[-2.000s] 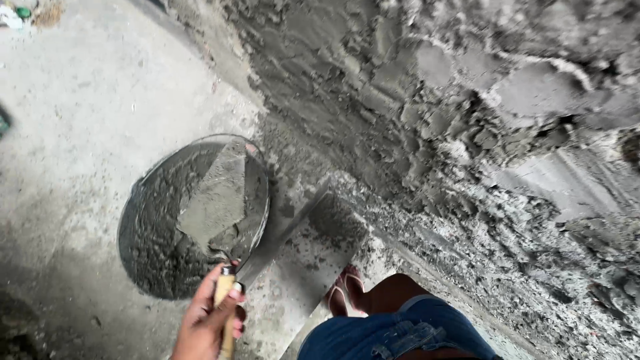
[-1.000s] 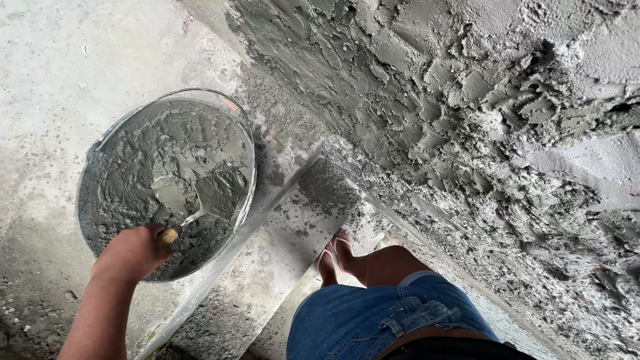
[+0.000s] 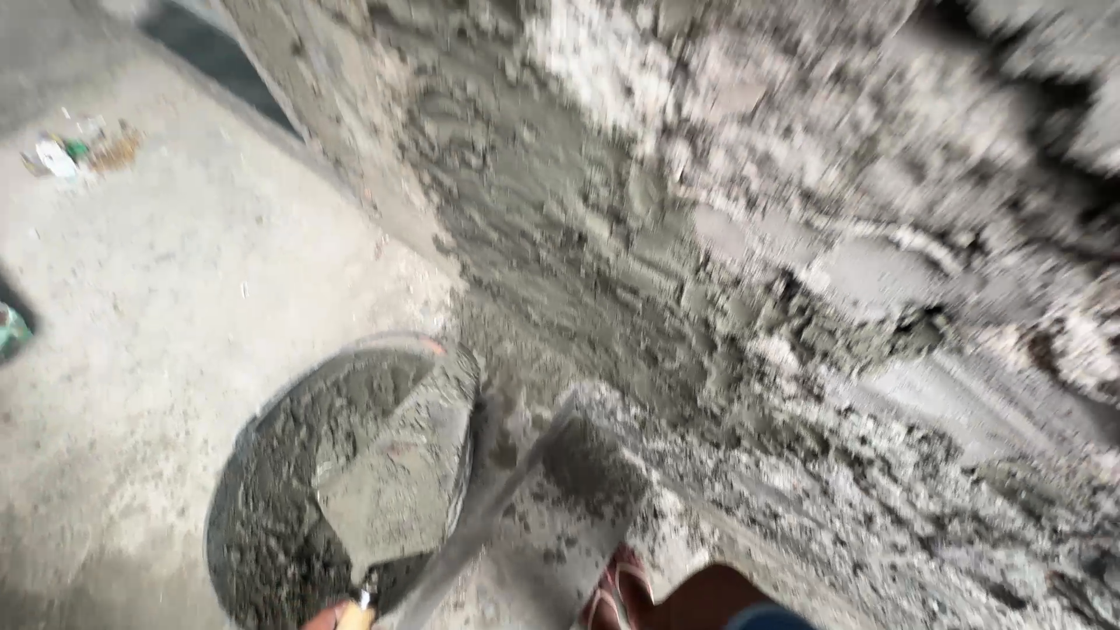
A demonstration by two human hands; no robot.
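Note:
One hand, which I take for my left hand [image 3: 325,618], is at the bottom edge, mostly cut off, closed on the wooden handle of a trowel [image 3: 394,477]. Grey wet mortar covers the trowel's broad blade, which is above the bucket and points up and to the right. Below it stands a round bucket [image 3: 214,525] holding more wet mortar [image 3: 276,499]. To the right rises a rough wall [image 3: 560,227], its lower part coated with uneven fresh mortar. My other hand is out of view.
A mortar-spattered ledge or board [image 3: 542,542] lies between the bucket and my sandalled feet [image 3: 621,586]. Small litter [image 3: 79,156] is on the concrete floor [image 3: 157,289] at the upper left. A green object [image 3: 12,332] sits at the left edge.
The trowel was partly sunk in the bucket's mortar a second ago; now its loaded blade is raised above it. The view has shifted, showing more of the wall.

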